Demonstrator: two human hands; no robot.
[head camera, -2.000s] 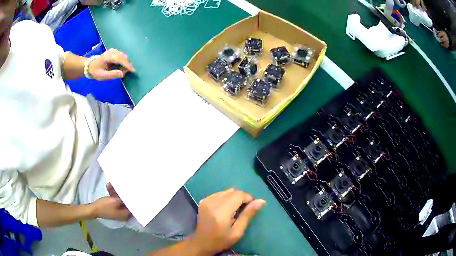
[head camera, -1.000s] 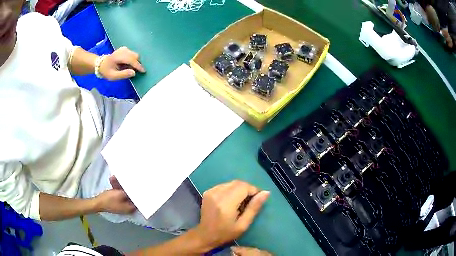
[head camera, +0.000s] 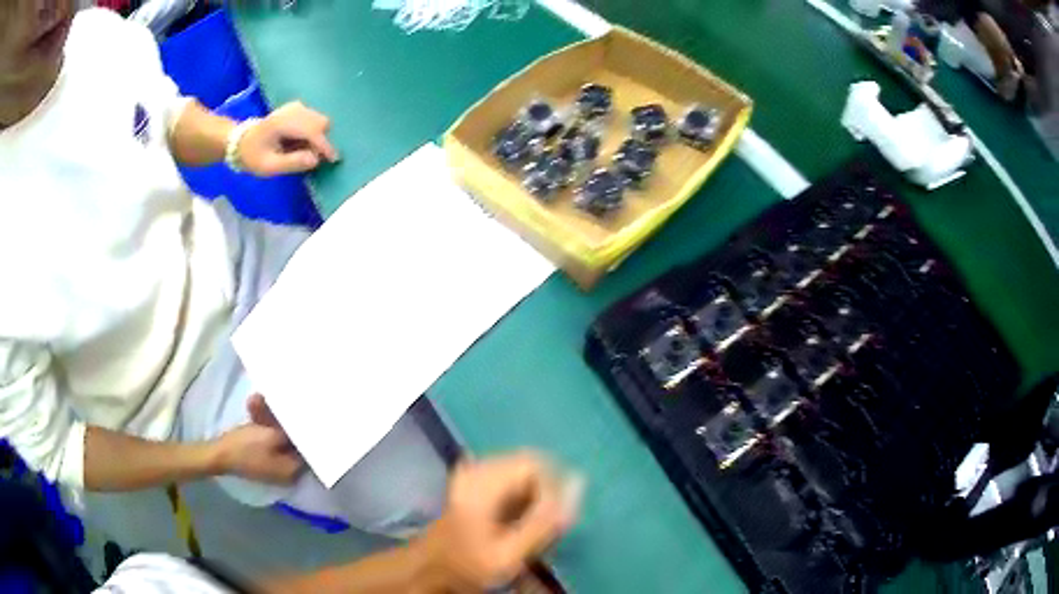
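My left hand (head camera: 505, 516) is at the bottom centre, over the bench edge. It is blurred, with curled fingers; I cannot tell whether it holds anything. My right hand is not in view. A large black blister tray (head camera: 679, 464) lies to its right, partly filled with rows of square black modules (head camera: 732, 432). A shallow yellow-brown carton tray (head camera: 523, 221) stands ahead, with several loose modules (head camera: 600, 192) in it. No hand touches either tray.
A seated person in a white top (head camera: 105, 244) is at the left, one hand under a white paper sheet (head camera: 395, 313). A metal fixture (head camera: 1008, 493) is at lower right. White housing (head camera: 906, 133) and other workers' hands are at upper right. Thin white frames (head camera: 436, 12) lie at the top.
My left hand has moved slightly left and down and is now blurred. The fingers seen at the bottom edge a second ago have gone from view. The camera view has shifted slightly.
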